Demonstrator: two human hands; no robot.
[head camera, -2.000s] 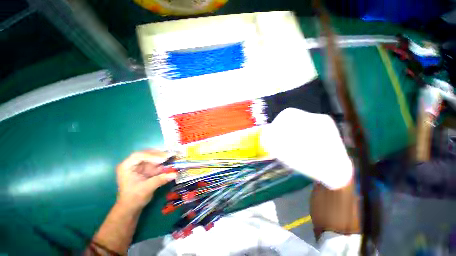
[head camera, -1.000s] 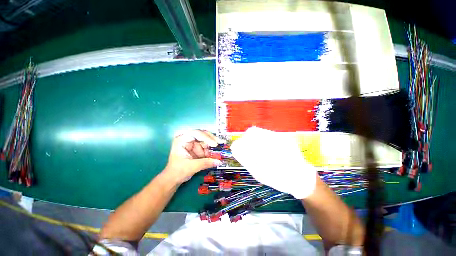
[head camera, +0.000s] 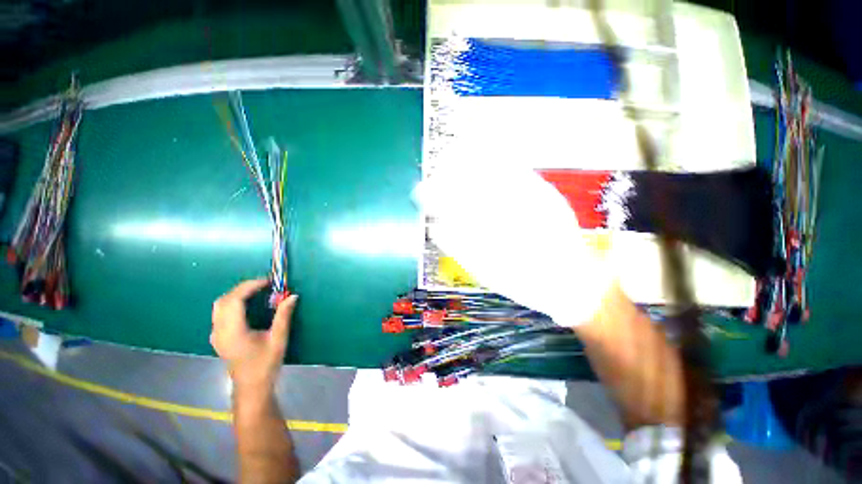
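Observation:
My bare left hand (head camera: 253, 326) is at the bench's near left, thumb and forefinger around the red connector housing (head camera: 279, 299) of a wire harness (head camera: 276, 227). Its thin multicoloured wires point away over the green bench. My right hand (head camera: 520, 241), in a white glove, is over the left part of the cream wire tray (head camera: 714, 57). It covers part of the red wires (head camera: 578, 194) and yellow wires (head camera: 457, 272). Its fingertips are too washed out to tell whether they hold anything. Blue wires (head camera: 539, 69) and black wires (head camera: 718, 213) also lie in the tray.
Harness bundles lie at the far left (head camera: 49, 208), at the right (head camera: 794, 198), and along the near edge below the tray (head camera: 473, 345). A metal post (head camera: 369, 38) stands behind the bench. A blurred dark strip hangs across the right side of the view.
My left hand has moved left, away from the tray, with the harness, whose wires now extend away from me. My right hand has moved slightly up and stays over the tray.

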